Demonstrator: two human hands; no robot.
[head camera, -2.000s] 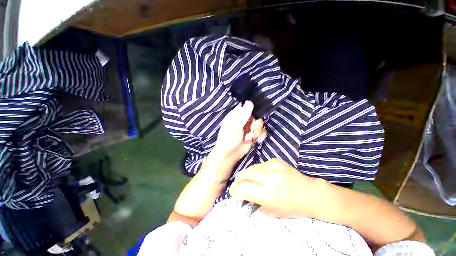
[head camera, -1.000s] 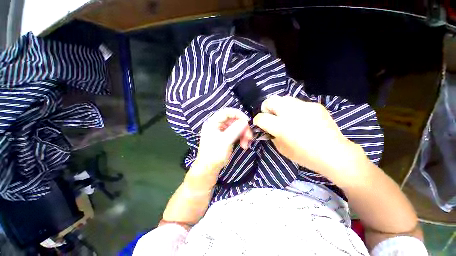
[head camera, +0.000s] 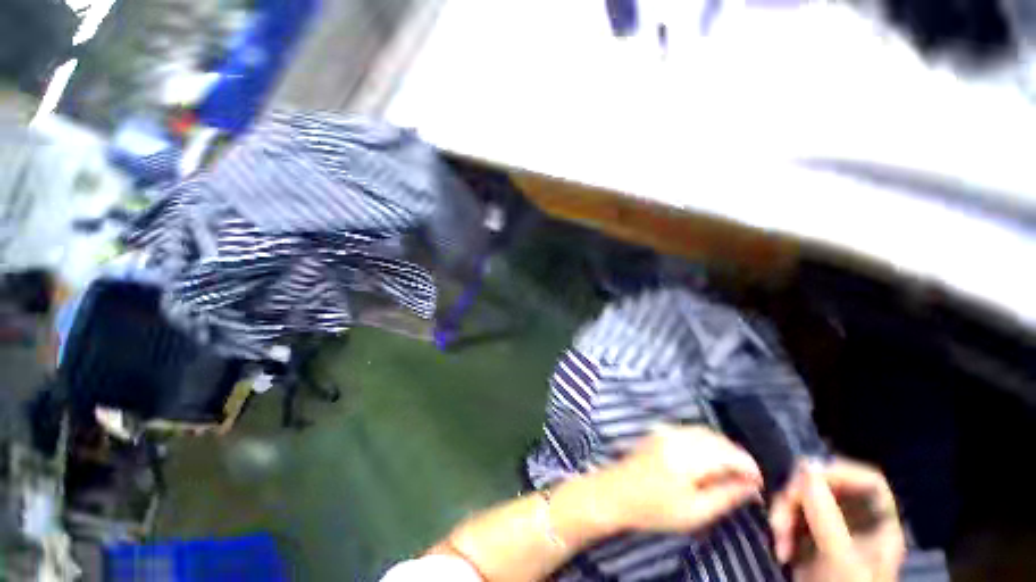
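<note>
The striped garment (head camera: 670, 341) is bunched at the lower right, blurred in part, with a plain black patch (head camera: 750, 430) between the hands. My left hand (head camera: 687, 477) lies over the garment with curled fingers closed on its cloth below the patch. My right hand (head camera: 841, 517) is just right of it, at the patch's lower edge, with thumb and fingers close together. What the right fingers hold is too small and blurred to tell. No needle or thread can be made out.
More striped garments (head camera: 284, 216) lie on a stand at left. A white table top (head camera: 682, 125) with a wooden edge crosses the upper right. A black chair-like object (head camera: 142, 352) and a blue crate (head camera: 199, 559) stand at lower left, over green floor.
The view has swung left and up, so the garment and hands now sit at lower right and the table top shows. Both hands remain close together at the black patch.
</note>
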